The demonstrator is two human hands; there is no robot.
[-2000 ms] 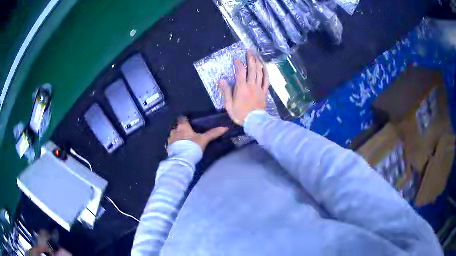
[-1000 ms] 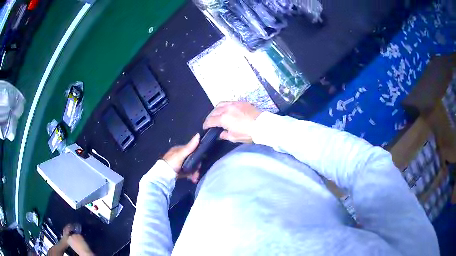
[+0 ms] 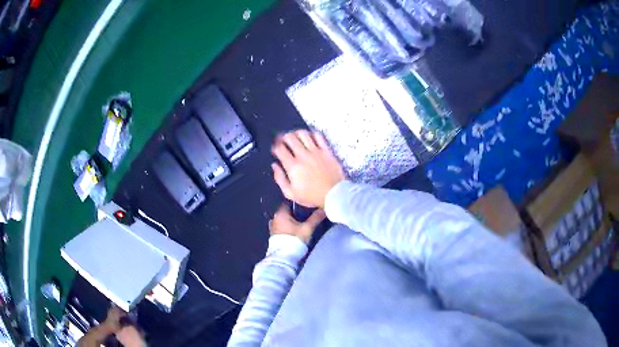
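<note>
A black slab-like unit (image 3: pixel 301 211) is mostly hidden between my hands, close to my body; only a small dark part shows. My left hand (image 3: pixel 292 225) is around its near part, thumb towards the right. My right hand (image 3: pixel 307 168) lies over its far part, back of the hand up, fingers spread and slightly blurred; whether it grips is hidden. A silvery bubble-wrap sheet (image 3: pixel 353 118) lies flat beyond my right hand. Three black rear housings (image 3: pixel 222 120) lie in a slanted row on the black mat, left of my hands.
Bagged black parts (image 3: pixel 387 34) and a bagged green circuit board (image 3: pixel 424 101) lie beyond the sheet. A white machine (image 3: pixel 119 261) with a cable stands left. Bagged half-assemblies (image 3: pixel 114 132) lie on the green conveyor (image 3: pixel 170 54). Cartons (image 3: pixel 570 217) are right; another person's hands (image 3: pixel 117 331) show bottom left.
The black unit was tilted up between both hands; now it is lower and mostly covered. My right hand has turned over it with fingers spread. The view has shifted, too.
</note>
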